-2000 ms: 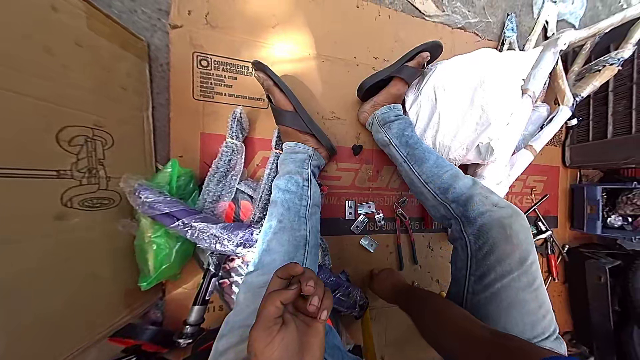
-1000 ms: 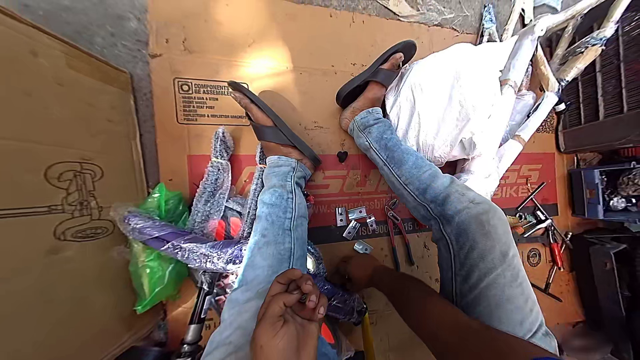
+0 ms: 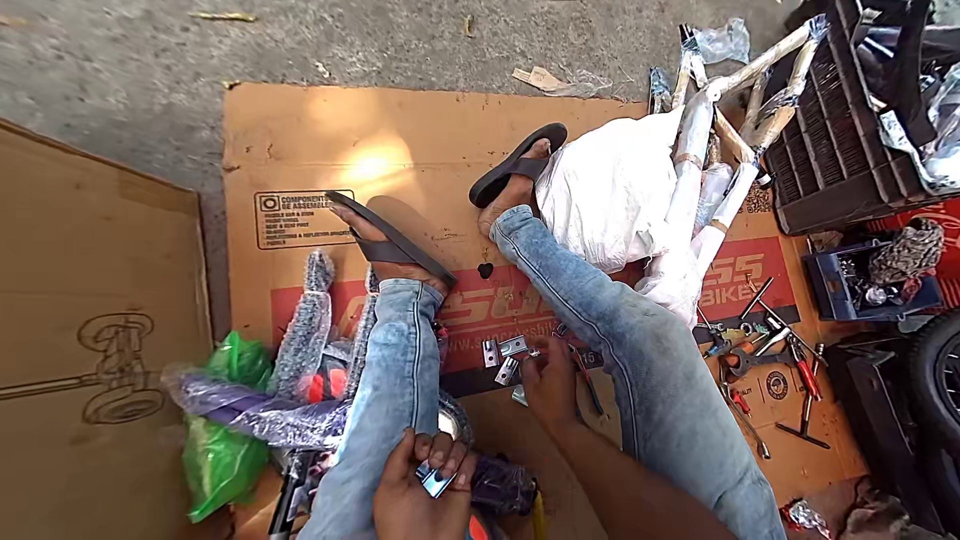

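In the head view my left hand (image 3: 427, 480) is at the bottom centre, closed on a small shiny metal bracket (image 3: 435, 478) above the jeans leg. My right hand (image 3: 551, 379) reaches to the cardboard between my legs, its fingertips at a cluster of similar metal brackets (image 3: 513, 346). Whether its fingers hold one of them cannot be told. Red-handled pliers (image 3: 589, 381) lie just right of that hand, partly hidden. A small black piece (image 3: 485, 270) lies farther up the cardboard.
A white-wrapped bicycle frame (image 3: 694, 142) and white sack (image 3: 611, 187) lie at upper right. Hand tools (image 3: 772, 352), a blue parts box (image 3: 832, 289), a black crate (image 3: 840, 127) and a wheel (image 3: 945, 375) stand right. Plastic-wrapped purple parts (image 3: 255, 405), a green bag (image 3: 225, 457) and a carton (image 3: 90, 300) are left.
My right hand has moved up to the metal brackets from lower on the cardboard. A metal bracket now shows plainly in my left hand. The view has shifted, showing more at the right.
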